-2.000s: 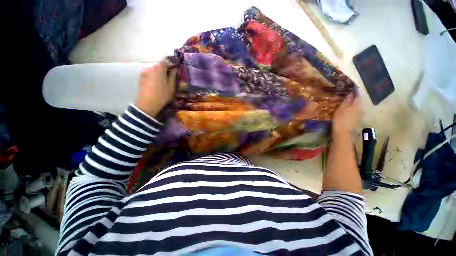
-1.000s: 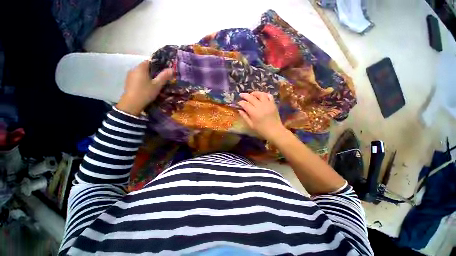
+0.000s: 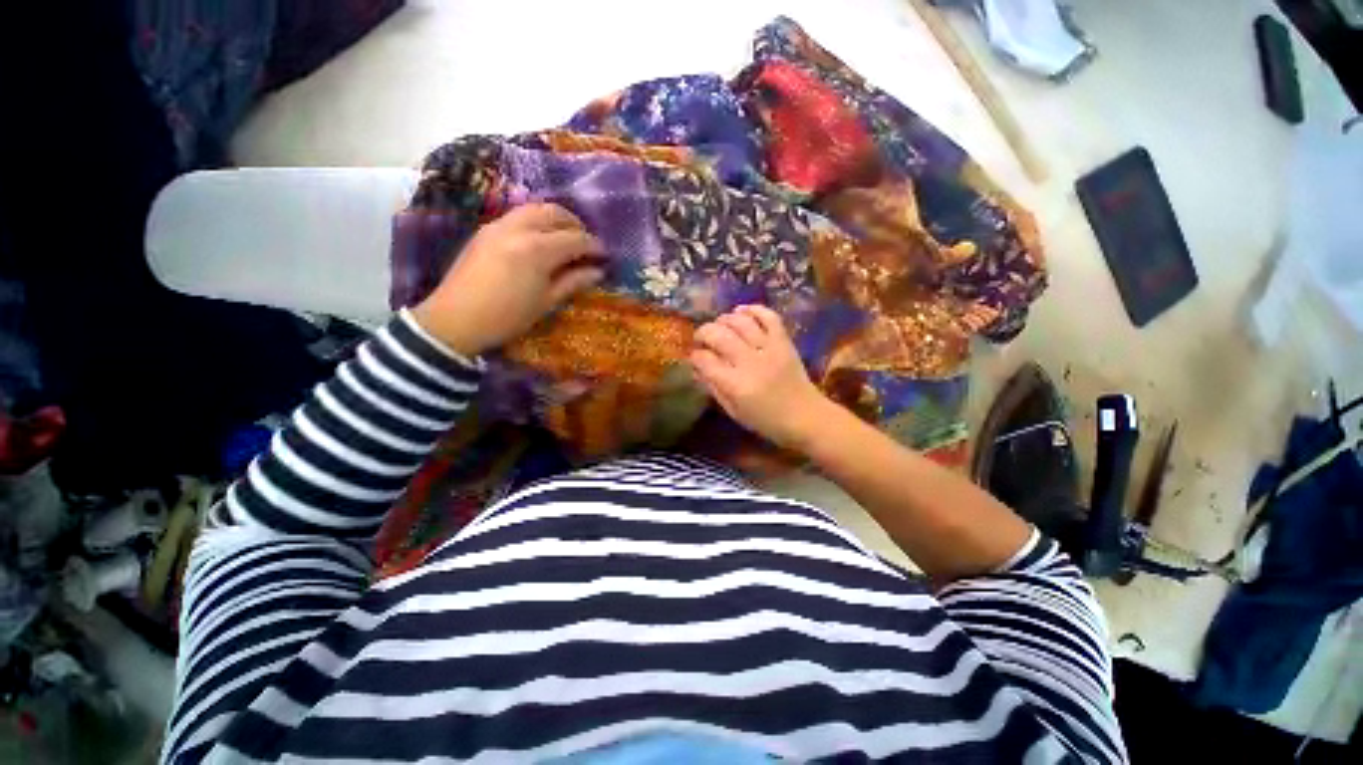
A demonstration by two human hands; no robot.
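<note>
The patchwork-print garment (image 3: pixel 748 254) in purple, orange, red and navy lies over the right part of the pale sleeve board (image 3: pixel 269 239), whose rounded end sticks out at the left. My left hand (image 3: pixel 516 277) rests on the garment's left part near a purple patch, fingers bent; whether it pinches the cloth is hard to tell. My right hand (image 3: pixel 755 374) lies on the garment's middle near its front side, fingers curled on the cloth; any grip is unclear. The garment's front edge is partly hidden by my striped shirt.
The dark iron (image 3: pixel 1028 456) with its black handle (image 3: pixel 1111 478) and a slim pointed tool (image 3: pixel 1157 471) stand at the right. A smartphone (image 3: pixel 1136 236), a wooden ruler (image 3: pixel 979 90), a small dark oblong (image 3: pixel 1278 69) and dark blue cloth (image 3: pixel 1271 598) lie around. Dark garment (image 3: pixel 209 75) hangs upper left.
My right hand left the garment's right side and came to its middle. My left hand moved from the left edge onto the purple area. The garment reaches further left over the board.
</note>
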